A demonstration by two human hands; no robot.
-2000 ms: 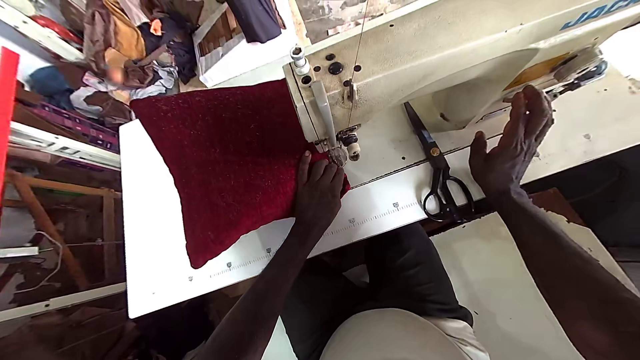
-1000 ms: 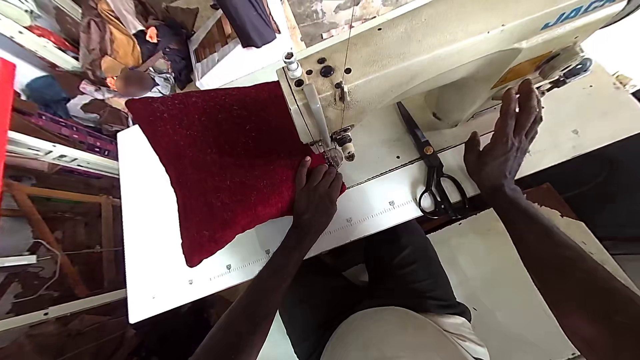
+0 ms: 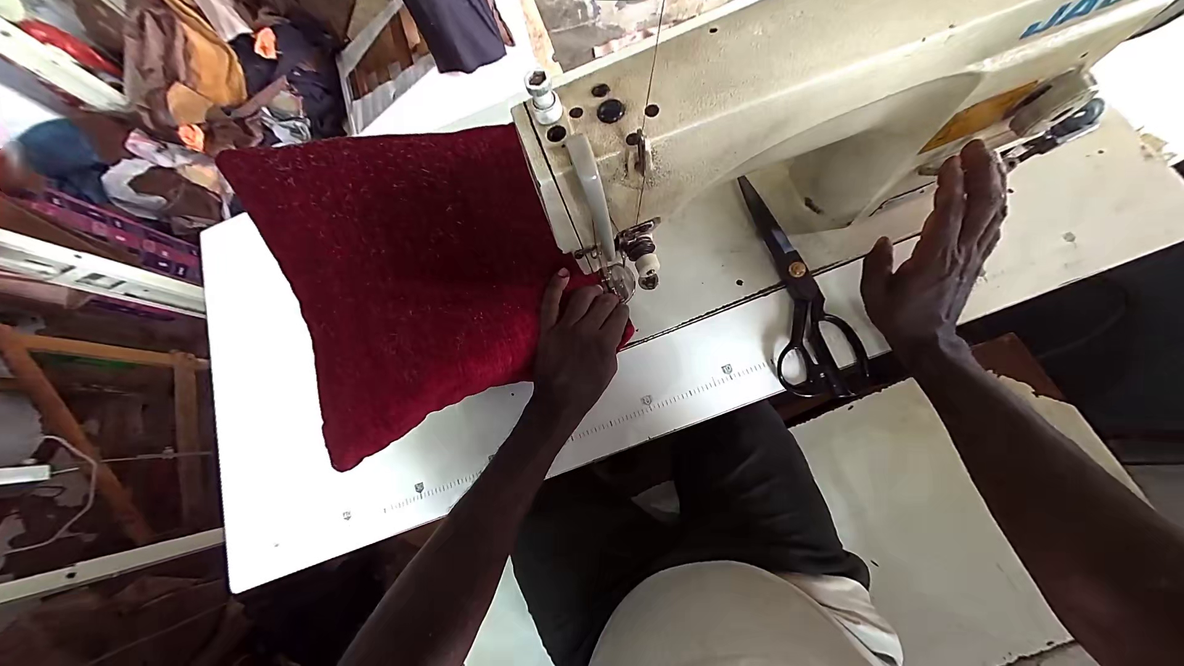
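A dark red, roughly square fabric piece [image 3: 416, 268] lies on the white sewing table, its right corner beneath the needle area of an industrial sewing machine [image 3: 740, 111]. My left hand [image 3: 581, 347] presses flat on that corner, fingertips close beside the presser foot, which is partly hidden. Raised and bare, my right hand [image 3: 939, 254] has its fingers extended near the machine's handwheel end and touches no fabric. Between my hands, black-handled tailor's shears [image 3: 800, 287] lie with their blades together, pointing toward the machine and their handles at the table's front edge.
A printed ruler scale [image 3: 647, 401] runs along the front of the sewing table [image 3: 268, 518]. Heaped cloth [image 3: 194, 74] and a purple crate [image 3: 139, 236] are at the left. Dark cloth [image 3: 458, 32] hangs behind the table. My legs are below the front edge.
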